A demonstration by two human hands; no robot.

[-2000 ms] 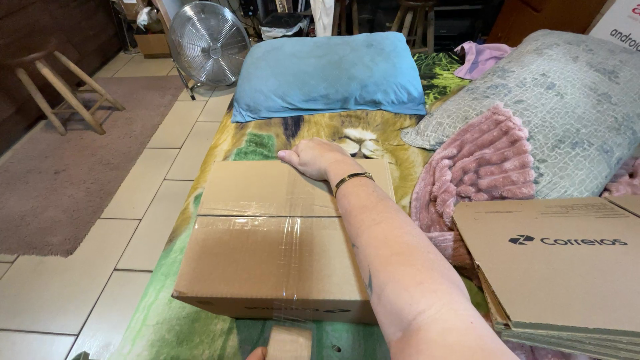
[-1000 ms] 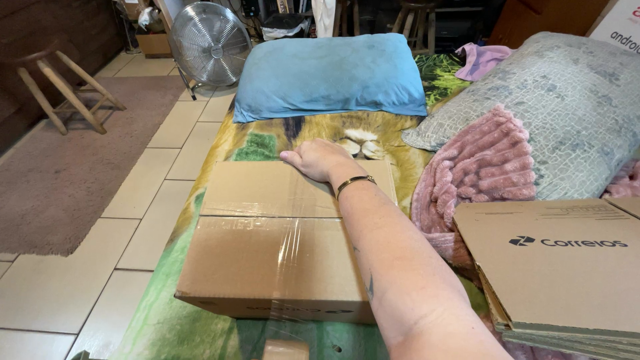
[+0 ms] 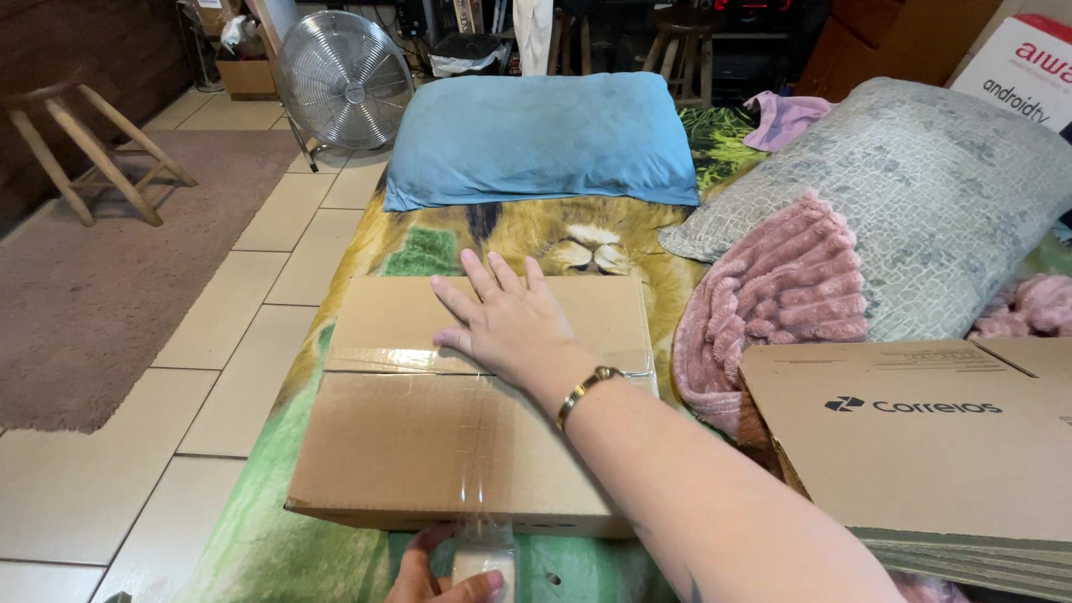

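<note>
A closed cardboard box (image 3: pixel 394 444) rests on a lion-print blanket, with clear packing tape (image 3: pixel 484 452) running down its top and over the near edge. My right hand (image 3: pixel 511 322) lies flat on the far part of the box top, fingers spread, a bracelet at its wrist. Below the near side of the box, my left hand (image 3: pixel 444 578) holds a roll of packing tape (image 3: pixel 483 569), from which the strip stretches up to the box. The roll is cut off by the bottom edge of the view.
Flattened cardboard boxes (image 3: pixel 904 452) are stacked at the right. Behind them lie a pink plush blanket (image 3: pixel 779 293) and a patterned pillow (image 3: pixel 904 193). A blue pillow (image 3: pixel 544 138) lies beyond the box. A metal fan (image 3: pixel 347 84) and wooden stool (image 3: pixel 92 142) stand left.
My right hand has come from the box's far edge onto its top, with fingers now spread. My left hand, out of sight one second ago, shows again at the bottom with the tape roll.
</note>
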